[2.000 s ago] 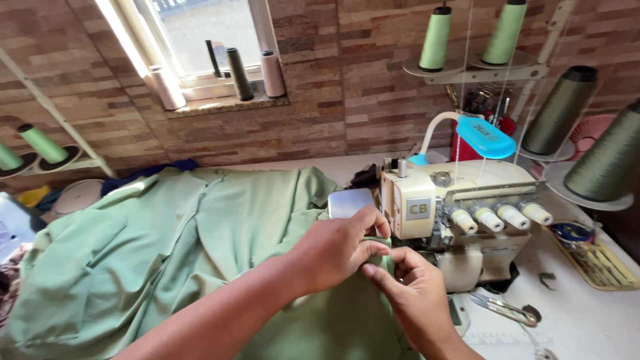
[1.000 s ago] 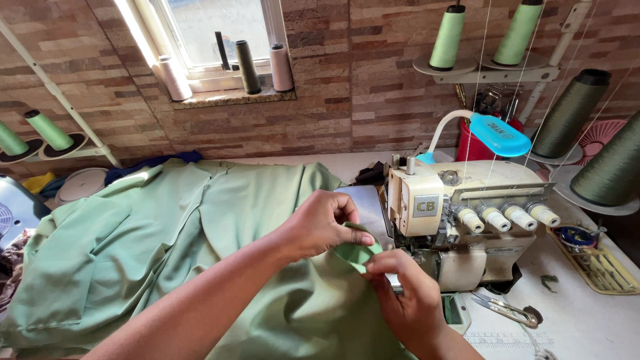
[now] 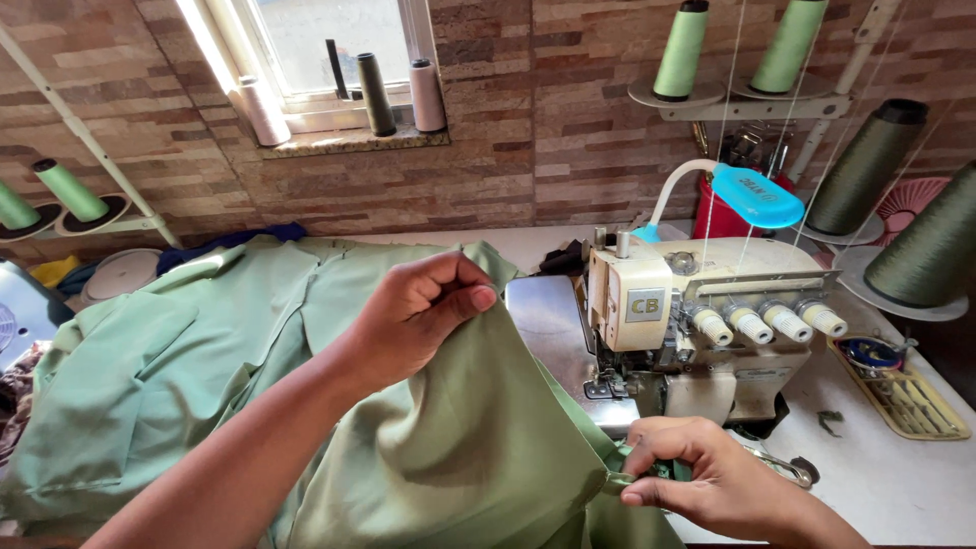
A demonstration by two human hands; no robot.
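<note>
Green fabric (image 3: 473,427) hangs in folds between my hands and spreads left over the table. My left hand (image 3: 427,313) pinches its upper edge between thumb and fingers, just left of the metal plate (image 3: 545,305) of a cream overlock sewing machine (image 3: 633,290). Lower right, my right hand (image 3: 686,465) grips a gathered part of the same edge, in front of the machine's presser foot (image 3: 606,385). Between the two hands the edge runs fairly straight, slanting down to the right. No fabric is seen under the presser foot.
A blue clip lamp (image 3: 755,197) arches above the machine. Thread cones (image 3: 793,46) stand behind it, with large dark green ones (image 3: 869,168) at right. A yellow tray (image 3: 900,389) of small items and metal thread snips (image 3: 789,465) lie on the white table.
My hands, close together in both earlier frames, are now far apart, the right one lower and nearer to me. The fabric edge between them is now stretched out.
</note>
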